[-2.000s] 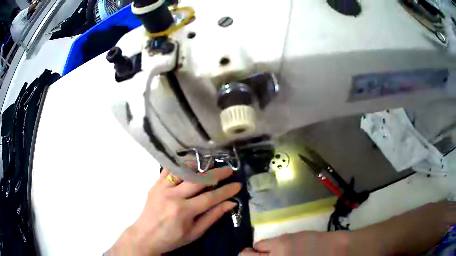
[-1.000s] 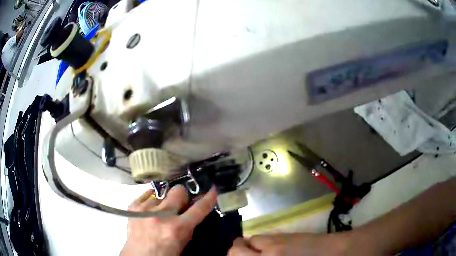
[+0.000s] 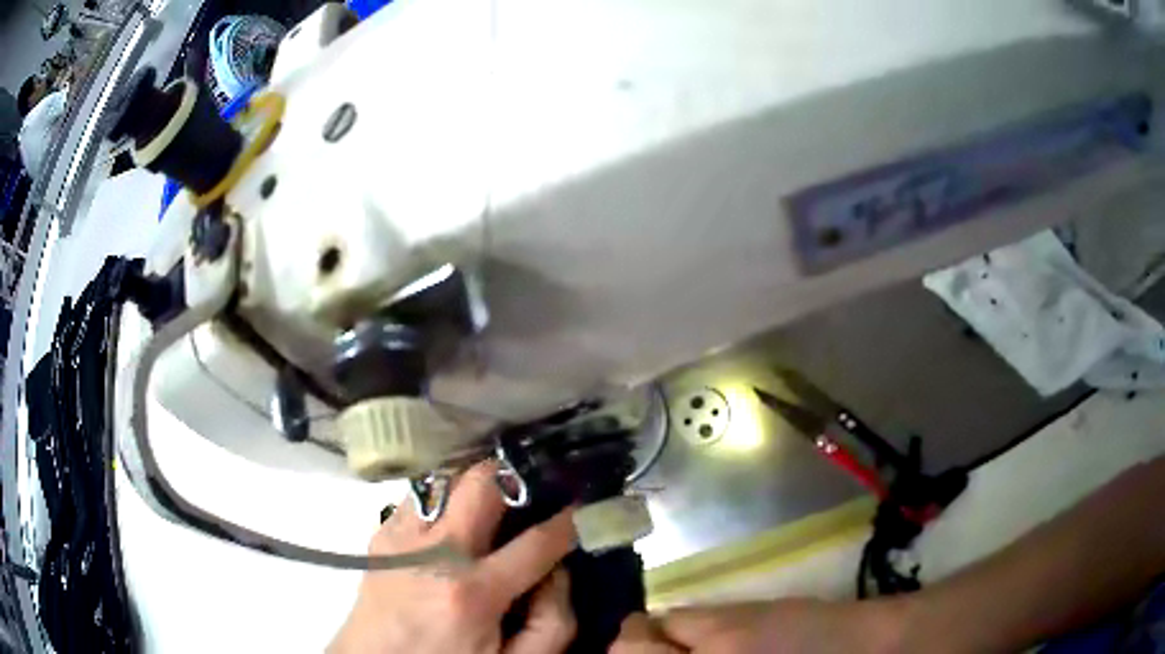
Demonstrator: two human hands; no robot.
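Observation:
A black fabric panel (image 3: pixel 606 590) runs from the presser foot area (image 3: pixel 581 460) towards the bottom edge. My left hand (image 3: pixel 441 594) is on its left side, fingers bent and holding it close to the foot, partly behind the wire thread guides. My right hand (image 3: pixel 722 629) is cut off by the bottom edge; its fingertips pinch the panel's near right part. A small pale block (image 3: pixel 613 521) sits beside the foot, over the panel. The needle tip and seam are hidden. No zipper can be made out on the panel.
The white machine head (image 3: pixel 639 166) fills the upper middle. Red and black snips (image 3: pixel 850 463) lie on the metal bed right of the foot, with a speckled white cloth (image 3: pixel 1041 313) beyond. A stack of black pieces (image 3: pixel 79 473) lies at the left.
The view has shifted closer to the machine head. My left hand has moved up to the foot and its fingers are more bent. The silver zipper end seen earlier no longer shows.

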